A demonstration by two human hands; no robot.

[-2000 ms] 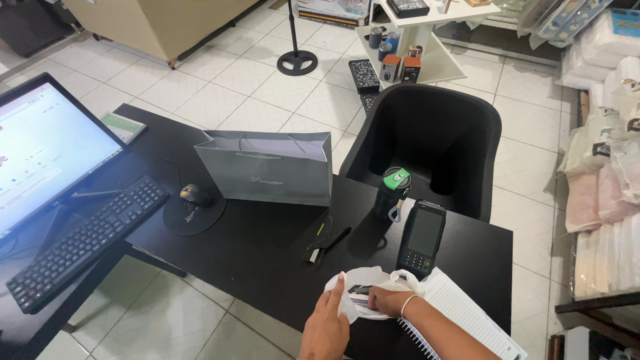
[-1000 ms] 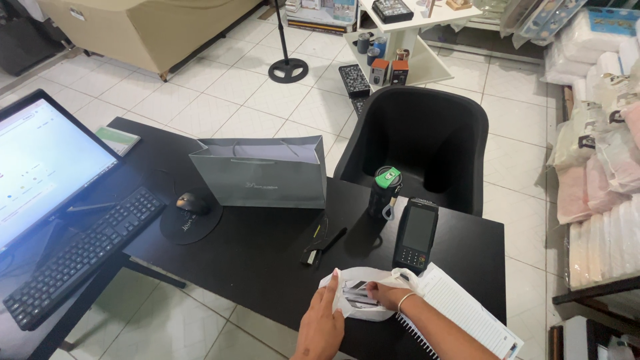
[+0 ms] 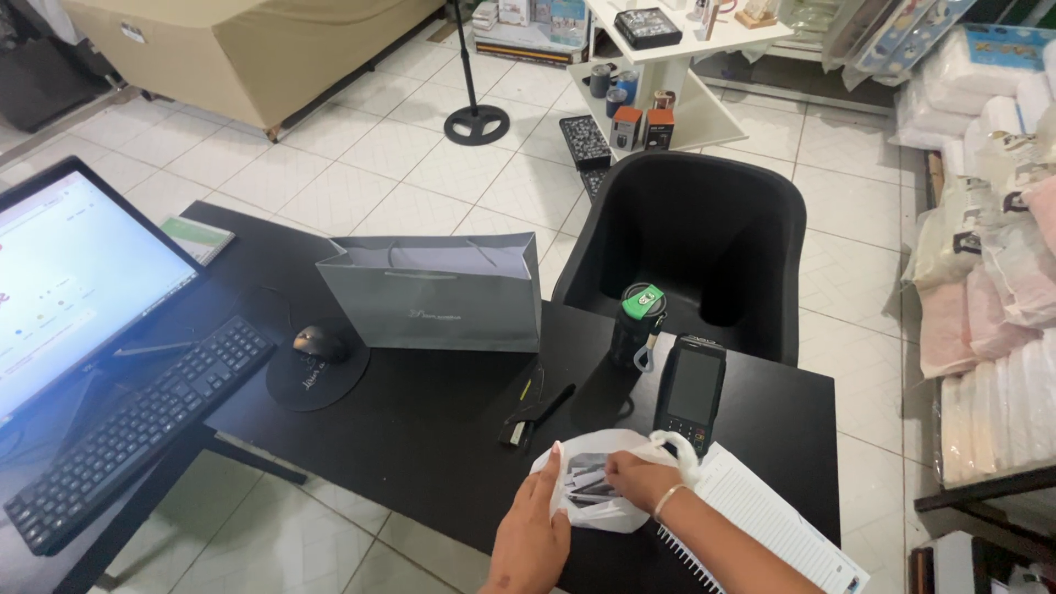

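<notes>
A white plastic bag (image 3: 606, 516) lies with its mouth open at the desk's near edge. Flat grey and white pieces (image 3: 587, 483) show inside it. My left hand (image 3: 536, 520) holds the bag's left rim between thumb and fingers. My right hand (image 3: 643, 480), with a bangle at the wrist, reaches into the bag from the right; its fingertips are at the pieces, and whether they grip one is unclear. Under my right forearm lies a spiral notebook (image 3: 767, 520). A card terminal (image 3: 691, 388) stands just beyond the bag, and a black strap-like item (image 3: 536, 417) lies to its left.
A grey paper bag (image 3: 437, 305) stands mid-desk. Near it are a black tumbler with a green lid tab (image 3: 635, 326), a mouse (image 3: 320, 342) on a round pad, a keyboard (image 3: 148, 429) and a monitor (image 3: 74, 289). A black chair (image 3: 685, 239) stands behind the desk.
My right hand has shifted slightly within the mouth of the white bag, and more of the pieces inside show now. My left hand stays at the bag's rim.
</notes>
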